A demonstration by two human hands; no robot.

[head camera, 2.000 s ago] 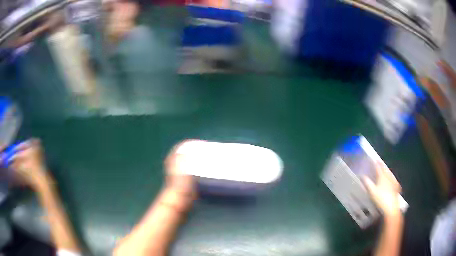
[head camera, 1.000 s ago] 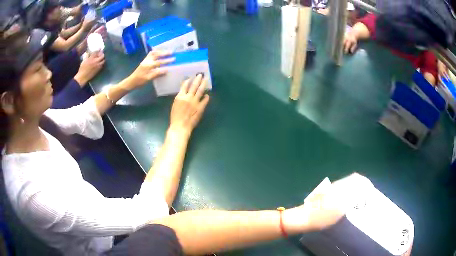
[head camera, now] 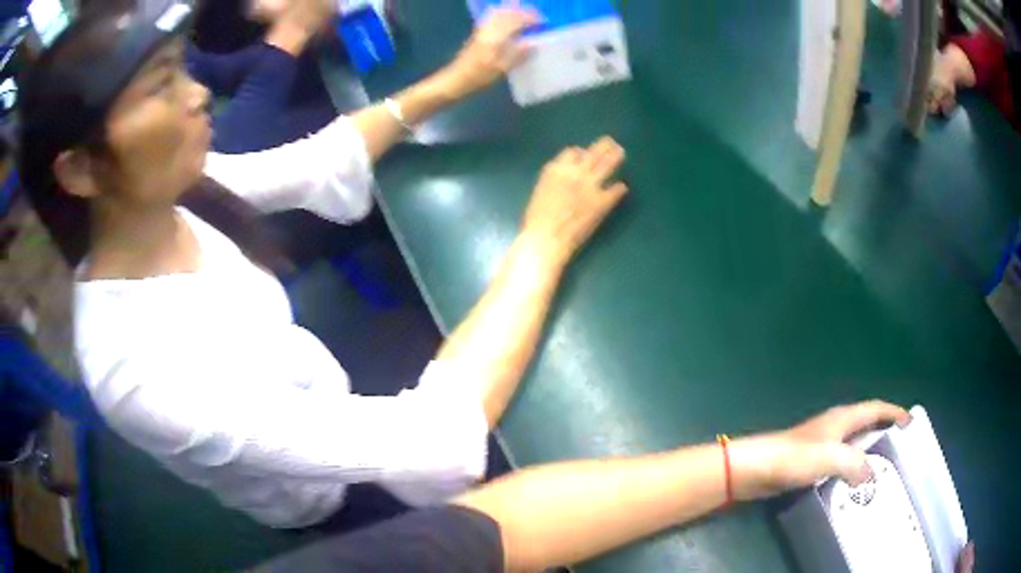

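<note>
An open white carton (head camera: pixel 938 476) stands at the lower right, cut off by the bottom edge. A white unit with a ring-marked face (head camera: pixel 884 520) lies inside it. My left hand (head camera: pixel 823 450) reaches in from the bottom, with a red band on the wrist. Its thumb lies on the unit's near end and its fingers reach to the carton's raised panel. Of my right hand (head camera: pixel 965 557) only a fingertip shows at the carton's right side; the rest is hidden or out of the picture.
A person in a white top sits at my left, one hand (head camera: pixel 577 196) over the green table (head camera: pixel 694 291), the other on a blue-and-white carton (head camera: pixel 571 56). A pale post (head camera: pixel 840 106) rises at the upper right. Another person's red sleeve (head camera: pixel 987 73) is beyond.
The view has turned left, so the neighbour and posts sit further right. My left hand has shifted to the carton's end, thumb on the unit. The neighbour's near hand has left the blue-and-white carton.
</note>
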